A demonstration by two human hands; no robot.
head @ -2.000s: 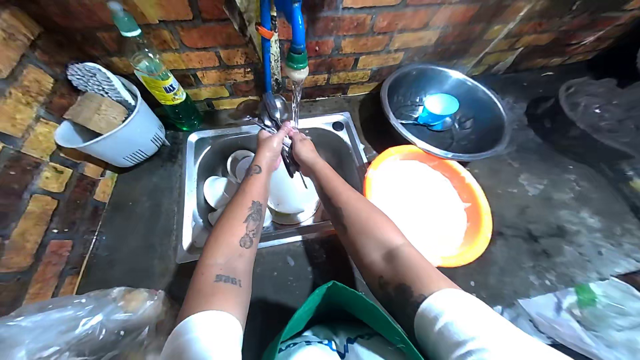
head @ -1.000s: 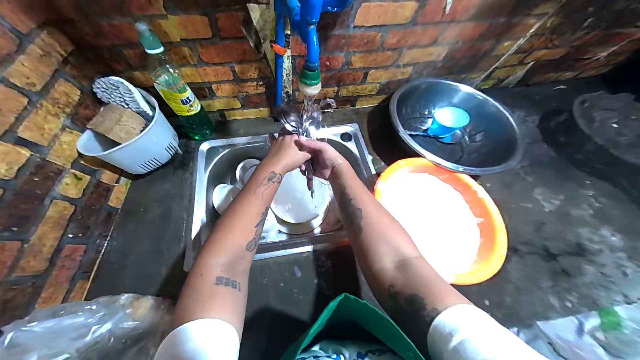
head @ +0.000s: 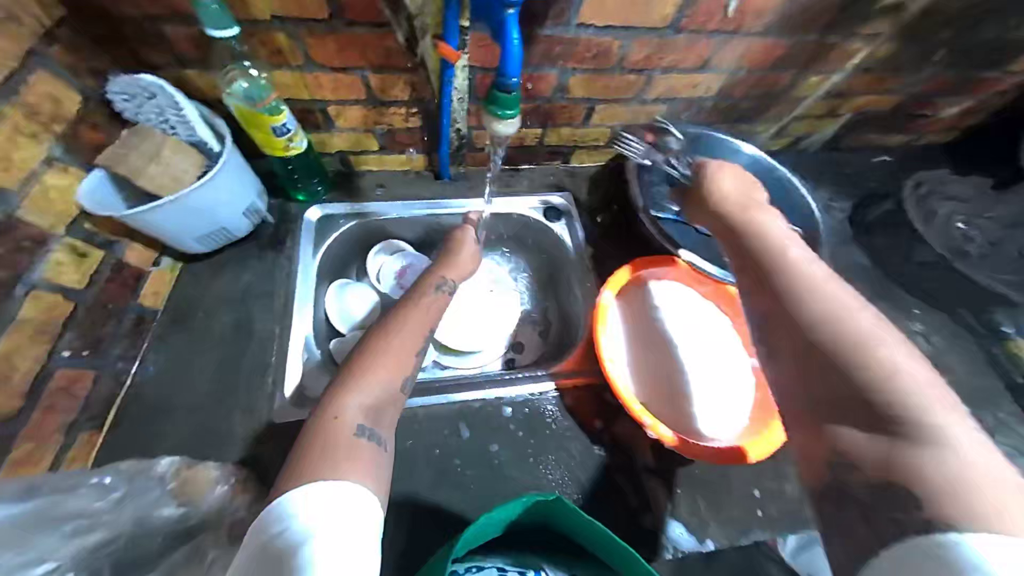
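Forks and other metal cutlery (head: 658, 150) stick out from my right hand (head: 724, 192), which is closed on them above the large metal basin (head: 804, 196). My left hand (head: 464, 250) is in the steel sink (head: 436, 210), at the edge of the water running from the tap (head: 502, 112); its fingers are partly hidden, and I cannot tell if it holds anything. Below and beside it, white plates (head: 480, 316) and several white cups or bowls (head: 352, 306) lie in the sink. An orange basin (head: 608, 344) with whitish, sudsy contents stands right of the sink.
At the left stand a white bucket (head: 216, 208) with a scrubbing brush (head: 164, 104) and a tan block (head: 152, 160), and a green bottle of liquid (head: 276, 128). A clear plastic bag (head: 120, 512) lies at the lower left. A brick wall (head: 592, 56) runs behind the counter.
My hands have parted: both were together under the tap with the cutlery. The right has moved to over the metal basin with cutlery; the left remains near the water, lower in the sink.
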